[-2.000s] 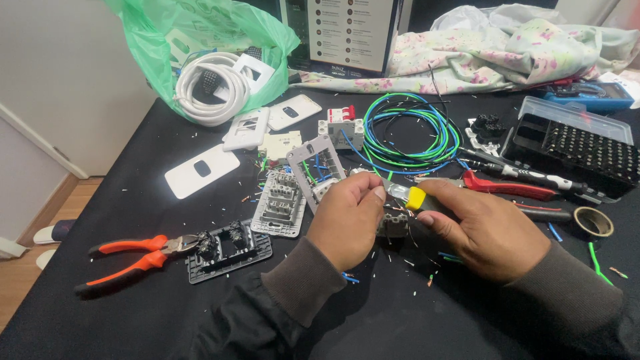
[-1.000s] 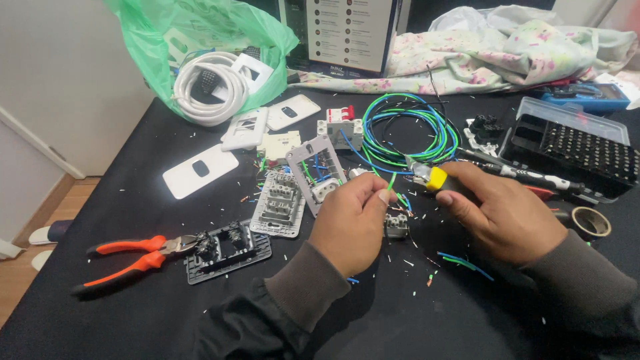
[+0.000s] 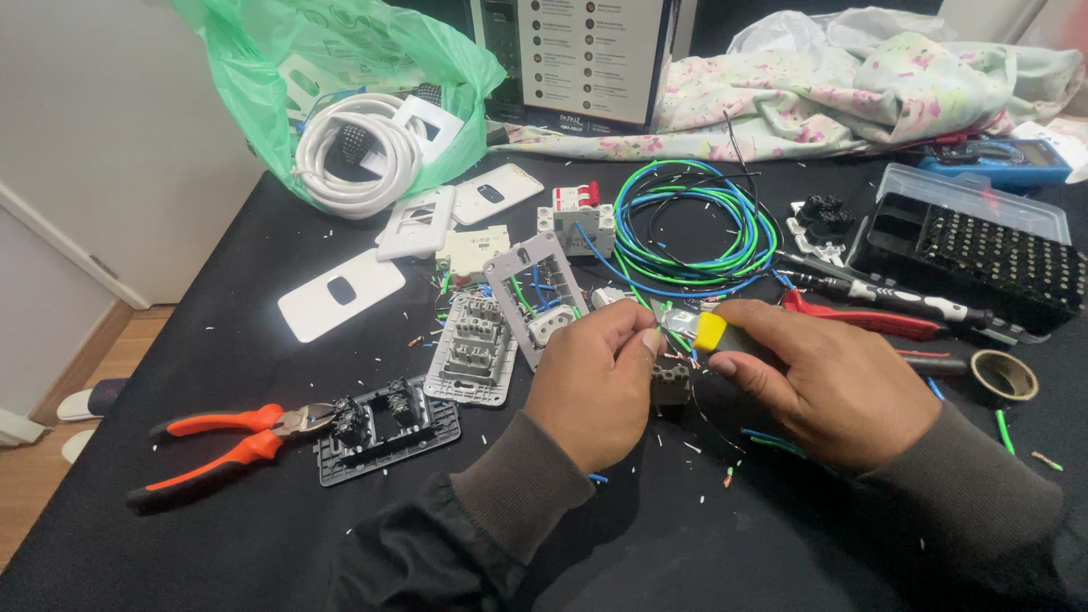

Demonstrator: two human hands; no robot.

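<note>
My left hand [image 3: 595, 387] pinches a green insulated wire [image 3: 639, 296] near the middle of the table. Held in my right hand [image 3: 829, 382] is a tool with a yellow collar [image 3: 709, 331] and a shiny metal front [image 3: 678, 320], touching or very near the wire at my left fingertips. Its exact kind is unclear. A grey terminal module [image 3: 671, 384] lies just below, between the hands. Left of my left hand are a grey socket frame [image 3: 551, 242] with a white outlet insert [image 3: 552, 324] and a grey switch support [image 3: 473, 350].
Orange-handled pliers [image 3: 246, 433] touch a black mounting frame [image 3: 389, 429] at left. Behind are white cover plates [image 3: 341, 295], a circuit breaker [image 3: 580, 223], coiled wires [image 3: 625, 223] and a green bag [image 3: 255, 93]. To the right lie red-handled pliers [image 3: 867, 321], a bit case [image 3: 875, 229] and a tape roll [image 3: 1003, 376].
My right hand first moved away from my left hand with the yellow-collared tool, then came back toward the left fingertips. My left hand has stayed about where it was.
</note>
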